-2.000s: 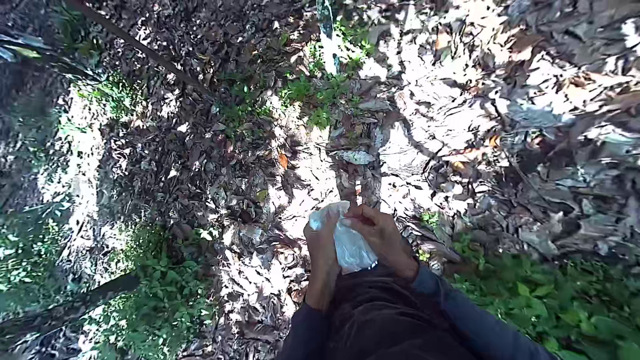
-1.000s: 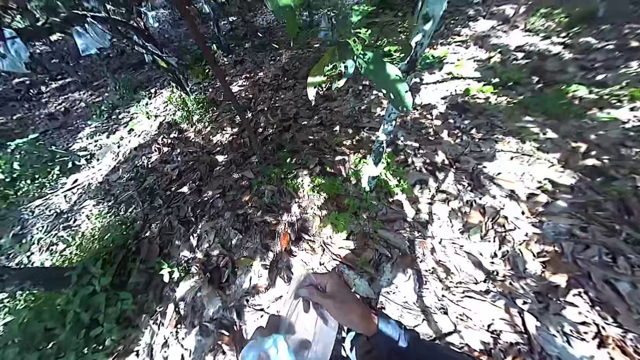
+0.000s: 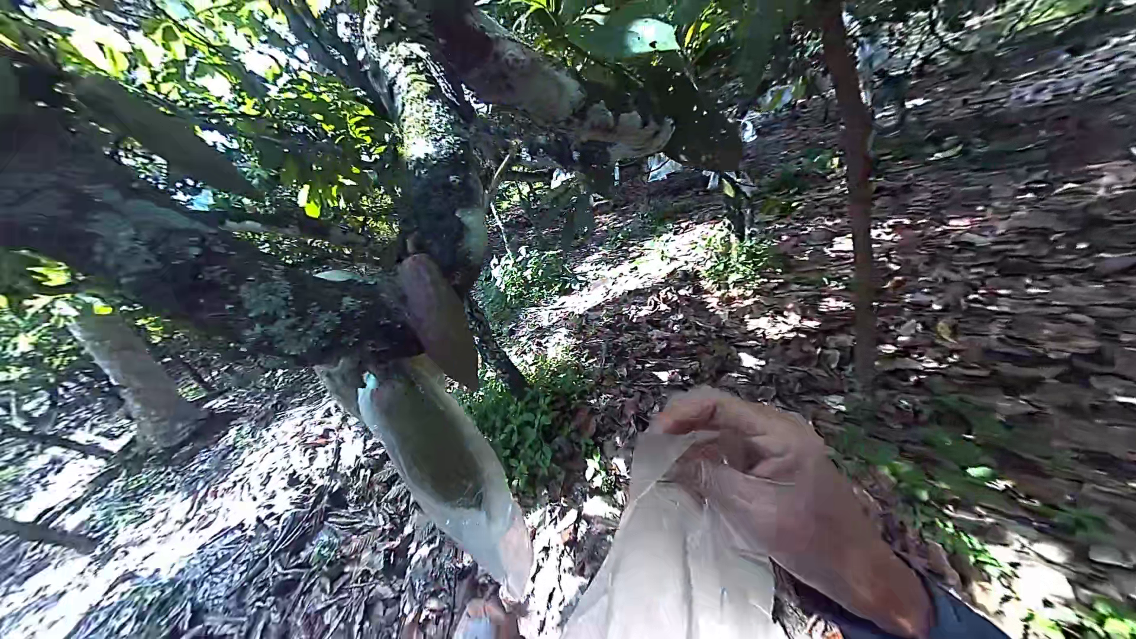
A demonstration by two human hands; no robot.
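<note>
My right hand (image 3: 781,497), right of centre, pinches the upper part of a thin translucent plastic bag (image 3: 683,568), which hangs down to the bottom edge. Only a blurred bit of my left hand (image 3: 497,617) shows at the bottom edge, beside something pale; its grip is unclear. From a thick mossy branch hangs a bare, brownish-purple cacao pod (image 3: 437,319). Just below it, a green cacao pod (image 3: 435,444) is inside another clear plastic bag (image 3: 501,532), whose loose end points down and right. My right hand and its bag are to the right of both pods, apart from them.
The mossy branch (image 3: 266,293) crosses from the left to an upright trunk (image 3: 435,160). A thin stem (image 3: 859,204) rises at the right, and a pale trunk (image 3: 133,382) at the left. Leaf litter and low green plants cover the sloping ground.
The view has swung up from the ground to the tree with the pods. Two seconds ago both hands were together at the bag; now my right hand holds a bag spread out lengthwise.
</note>
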